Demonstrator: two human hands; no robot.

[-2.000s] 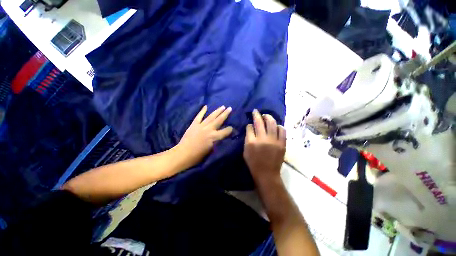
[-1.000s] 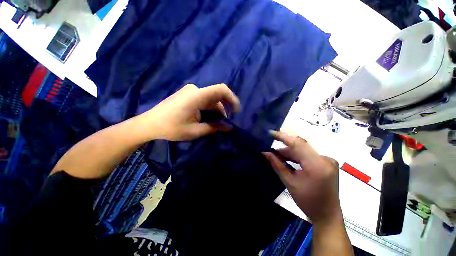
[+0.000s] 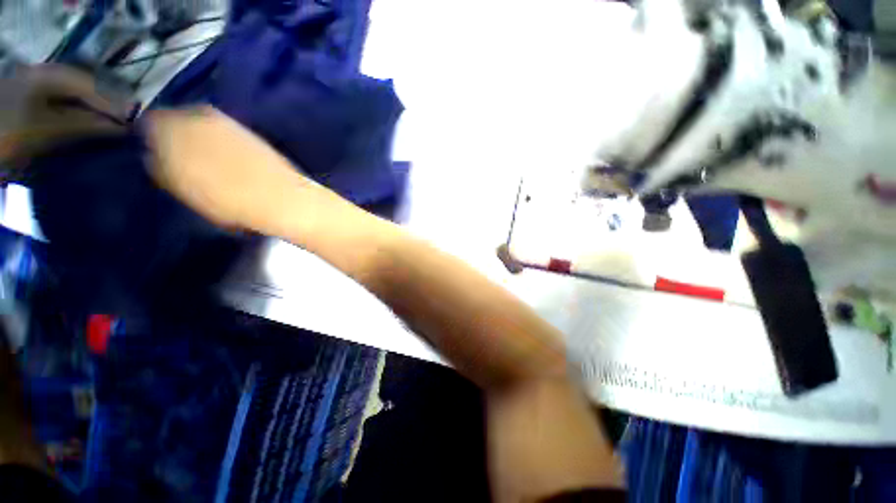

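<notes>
The dark navy garment piece (image 3: 128, 221) hangs blurred below both hands at the left, over the table's near edge. My left hand (image 3: 49, 103) is at the far left, blurred and cut off by the picture's edge, closed at the piece's top edge. My right hand (image 3: 182, 152) reaches across from the lower right and grips the piece beside it; its fingers are blurred. A crumpled navy fabric heap (image 3: 305, 108) lies on the table just behind my right forearm.
The white sewing machine head (image 3: 727, 108) fills the upper right. A black flat case (image 3: 791, 319) and a red strip (image 3: 691, 289) are near it. A printed ruler (image 3: 668, 383) runs along the white table's near edge. Blue striped material (image 3: 305, 422) is below.
Both hands have moved far left with the dark navy piece. The large spread fabric no longer lies in the middle. The view has shifted and shows more bare table beside the machine.
</notes>
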